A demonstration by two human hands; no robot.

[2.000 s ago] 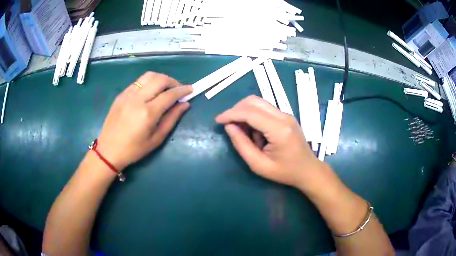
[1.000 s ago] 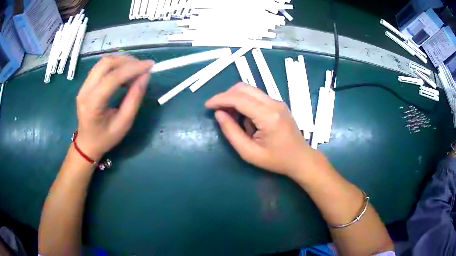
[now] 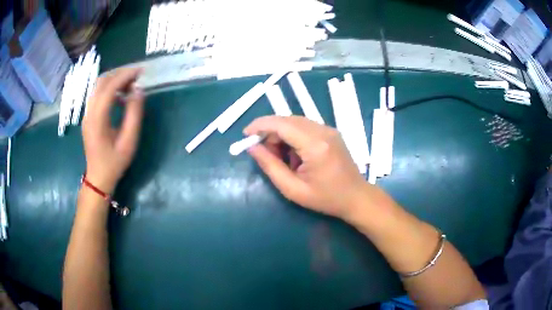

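My right hand [image 3: 302, 163] pinches a short white piece [image 3: 244, 145] between thumb and fingertips, above the green bench; the rest of the piece is hidden by my fingers. My left hand [image 3: 115, 124] is raised at the left, blurred, fingers apart, with nothing visible in it. Several white tubes [image 3: 242, 108] lie beyond my right hand, some leaning on the large overexposed white pile [image 3: 260, 36]. More white sticks [image 3: 350, 121] lie just right of it. A bundle of white handle pieces [image 3: 78, 91] lies behind my left hand.
A pale metal strip [image 3: 351, 53] crosses the green bench [image 3: 200, 248]. Light blue boxes [image 3: 42, 57] stand at left, others at far right [image 3: 497, 17]. A black cable [image 3: 445, 98] and small metal parts [image 3: 502, 131] lie at right. A person's dark sleeve [image 3: 532, 242] shows at right.
My left hand has moved left, away from the white tubes, and its fingers are open. A white piece now shows at my right fingertips. The camera view has shifted slightly.
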